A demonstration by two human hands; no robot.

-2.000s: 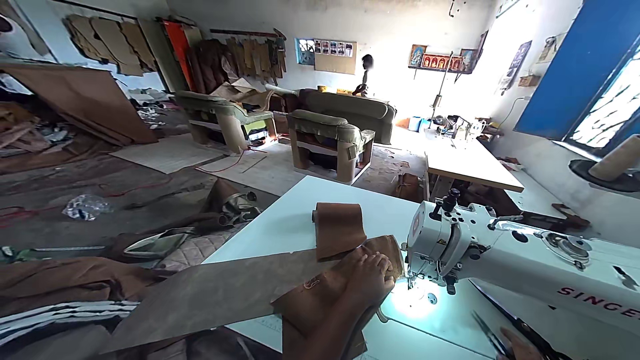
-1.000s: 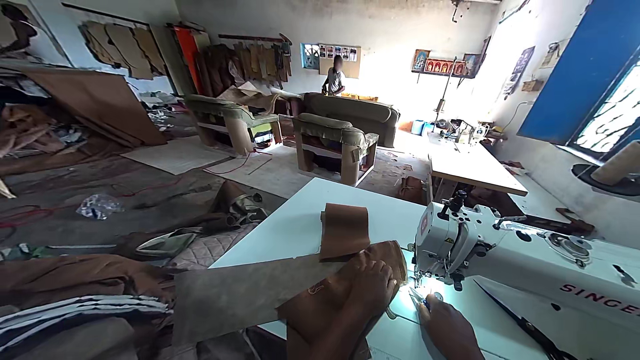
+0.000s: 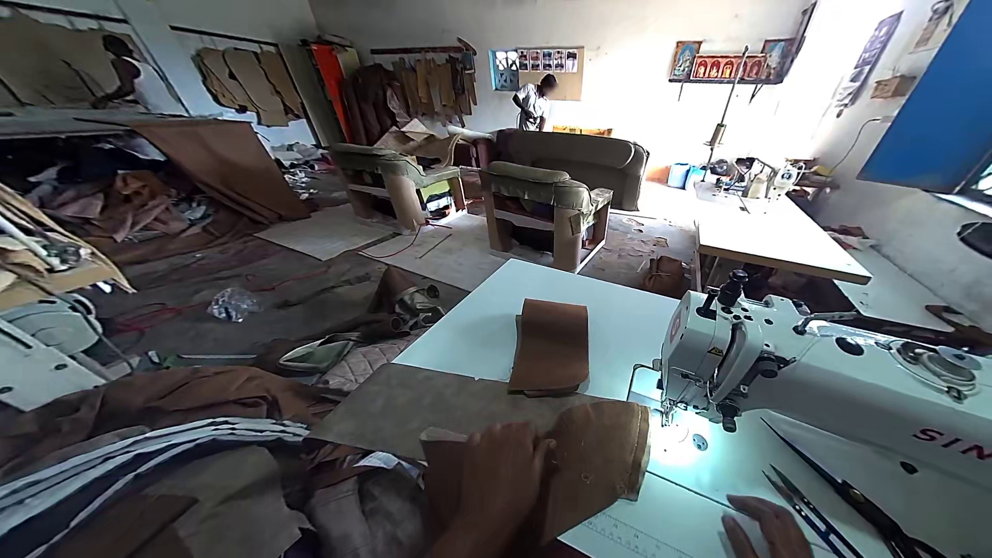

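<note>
My left hand (image 3: 508, 469) is closed on a piece of brown leather-like material (image 3: 593, 465), whose folded edge lies just left of the lit needle area of a white Singer sewing machine (image 3: 721, 364). Flat on the white table, my right hand (image 3: 767, 527) has its fingers apart and holds nothing. Small thread snips or tweezers (image 3: 810, 508) and large black-handled scissors (image 3: 852, 496) lie to its right. A folded brown piece (image 3: 552, 345) rests behind the left hand, on a long greyish-brown strip (image 3: 434, 407).
The white table edge (image 3: 449, 314) runs at the left, with heaped brown material (image 3: 178, 395) beside it. Unfinished armchairs (image 3: 542, 205) and a sofa (image 3: 573, 159) stand beyond. One person (image 3: 533, 105) is by the back wall, another (image 3: 136, 74) at the far left.
My right hand has drawn back from the needle area toward the lower right. The leather-like piece in my left hand has shifted and turned, its edge now left of the needle.
</note>
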